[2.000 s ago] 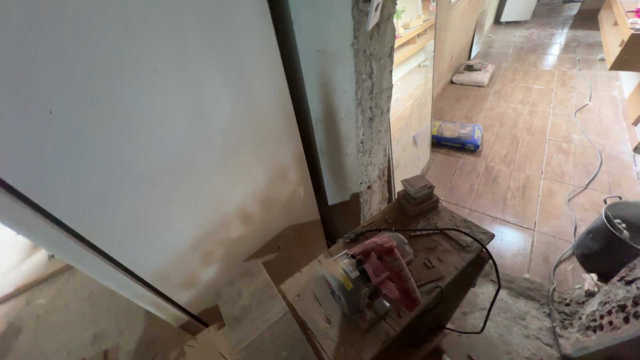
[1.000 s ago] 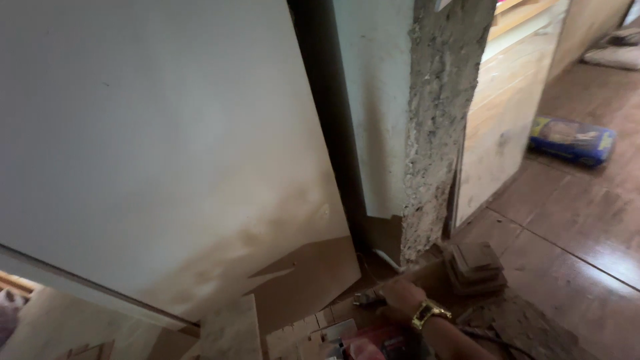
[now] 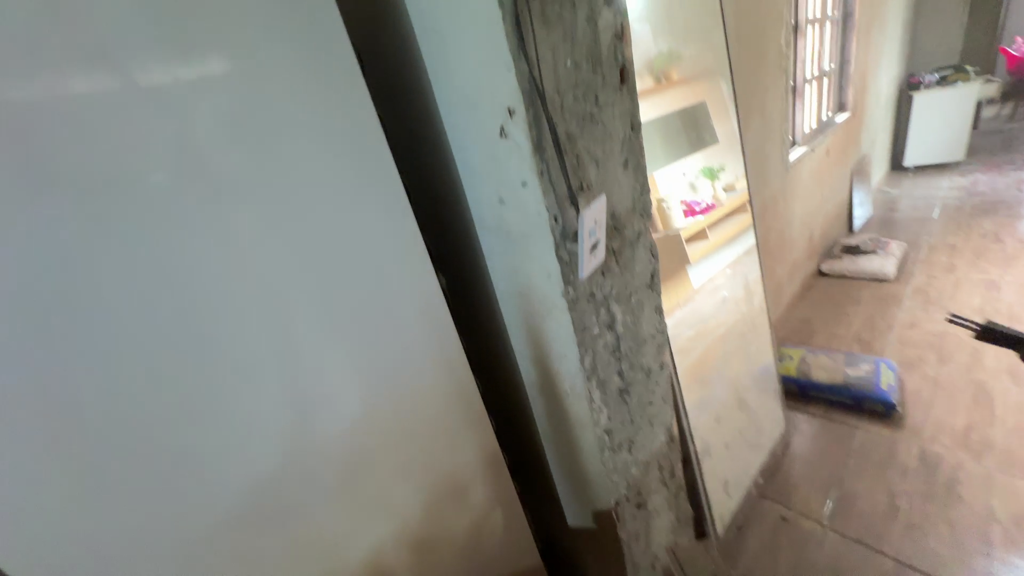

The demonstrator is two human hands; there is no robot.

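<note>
Neither my left hand nor my right hand shows in this view. At the right edge, a black two-pin power plug (image 3: 992,332) sticks into view with its pins pointing left; what holds it is outside the frame. A white wall socket plate (image 3: 592,236) sits on the rough concrete edge of a wall (image 3: 616,344), with a dark cable (image 3: 552,120) running down to it. The plug is well to the right of the socket and apart from it.
A large white panel (image 3: 200,280) leans at the left. Behind the concrete edge stands a tall mirror (image 3: 720,384). A blue and yellow bag (image 3: 840,380) and a whitish sack (image 3: 864,258) lie on the tiled floor (image 3: 944,480). Farther back is a white cabinet (image 3: 940,124).
The view has swung up, away from the bench. The hand with a gold-coloured watch, near the red tool one second ago, is out of view. A black plug has appeared at the right.
</note>
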